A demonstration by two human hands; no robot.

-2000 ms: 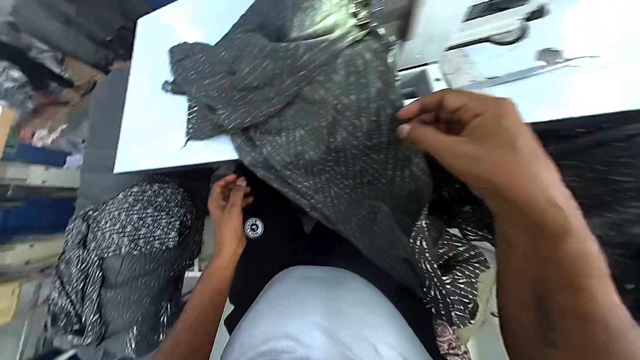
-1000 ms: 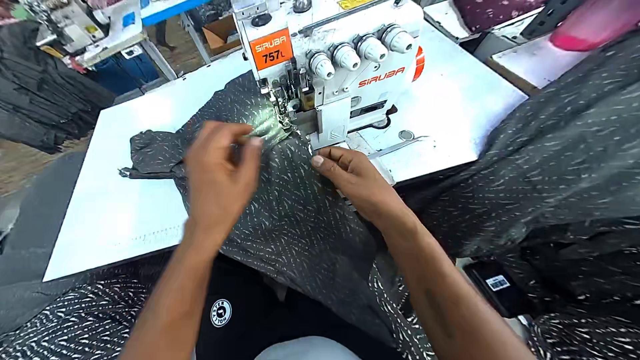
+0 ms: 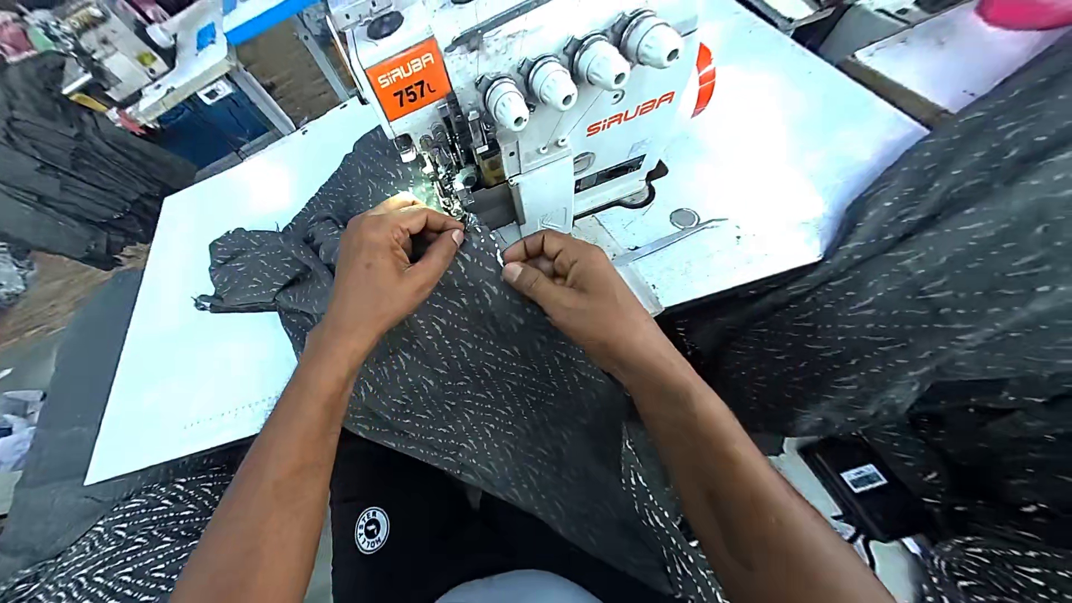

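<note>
A dark grey garment fabric with small white dashes (image 3: 477,377) lies over the table edge and runs up to the needle area of a white Siruba overlock sewing machine (image 3: 536,92). My left hand (image 3: 394,260) pinches the fabric between thumb and forefinger just in front of the lit presser foot (image 3: 456,197). Close by on the right, my right hand (image 3: 569,289) grips the fabric's edge with thumb and bent fingers. The fabric between the two hands lies nearly flat. A bunched part of it (image 3: 260,268) rests on the table to the left.
The white machine table (image 3: 209,360) reaches to both sides. Thin metal tweezers (image 3: 670,243) lie right of the machine. More dark patterned fabric (image 3: 938,243) hangs at the right, above a black box with a label (image 3: 863,486). Another sewing station (image 3: 193,75) stands at the upper left.
The view has shifted to show the whole machine head. My left hand, low beside the lap two seconds ago, has come up onto the fabric; since one second ago it has moved closer to the right hand.
</note>
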